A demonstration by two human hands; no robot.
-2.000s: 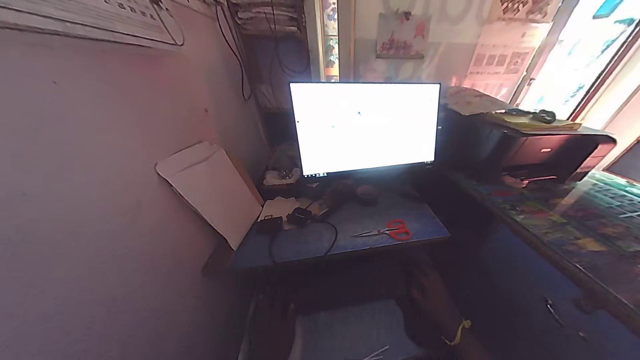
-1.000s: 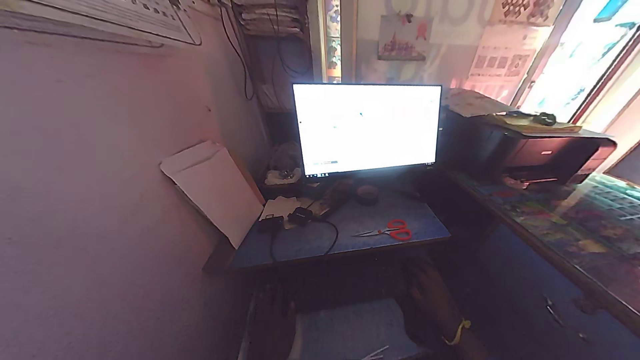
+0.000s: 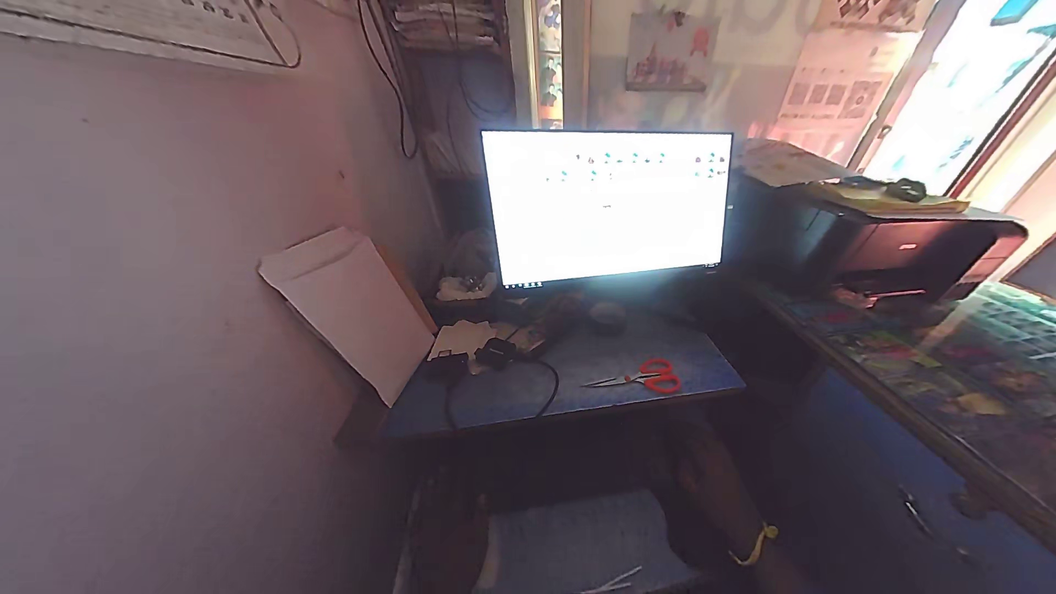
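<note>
My left hand lies low in the dark space under the desk's front edge, its fingers hard to make out. On the right, my right hand reaches into the same shadow, with a yellow band on the wrist; what it touches is hidden in the dark. Above them, red-handled scissors rest on the blue desktop. A black cable with a dark connector curls at their left. Behind stands a lit monitor.
A large white envelope leans on the left wall. A black printer stands on the patterned counter at right. A blue surface with thin white strips lies between my forearms. A dark round object is below the monitor.
The monitor's picture has changed from a nearly blank page to one with several small icons near the top. My hands remain in about the same places.
</note>
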